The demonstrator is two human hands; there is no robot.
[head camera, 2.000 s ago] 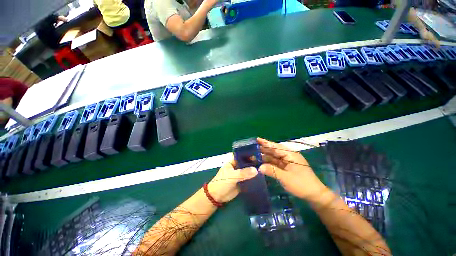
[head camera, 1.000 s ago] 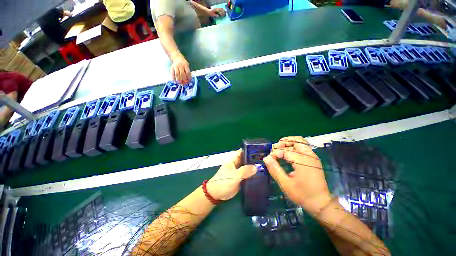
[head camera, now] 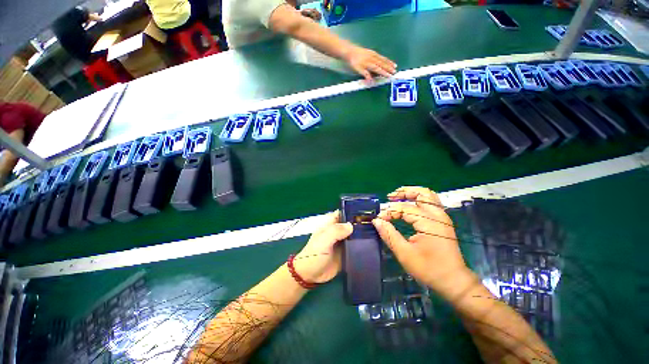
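A dark oblong housing [head camera: 363,266] is held upright in front of me, its recessed window end at the top. My left hand [head camera: 324,249] grips its left side, with the thumb just below the window. My right hand [head camera: 420,234] is at the window's right edge, thumb and index finger close together there. Whether they pinch a small piece cannot be told. A clear working sheet with dark rectangles [head camera: 398,311] lies on the green surface just beyond the housing's lower end.
Dark housings [head camera: 158,186] lean in rows at left and right on the green band, blue frames [head camera: 266,124] behind them. More glossy sheets lie at right [head camera: 523,266] and lower left [head camera: 117,320]. A person's hand [head camera: 370,62] reaches over the far strip.
The housing has turned more upright and its window faces me more. My right hand has shifted to the window's right edge. The person's hand opposite has moved right, leaving another blue frame in the left row.
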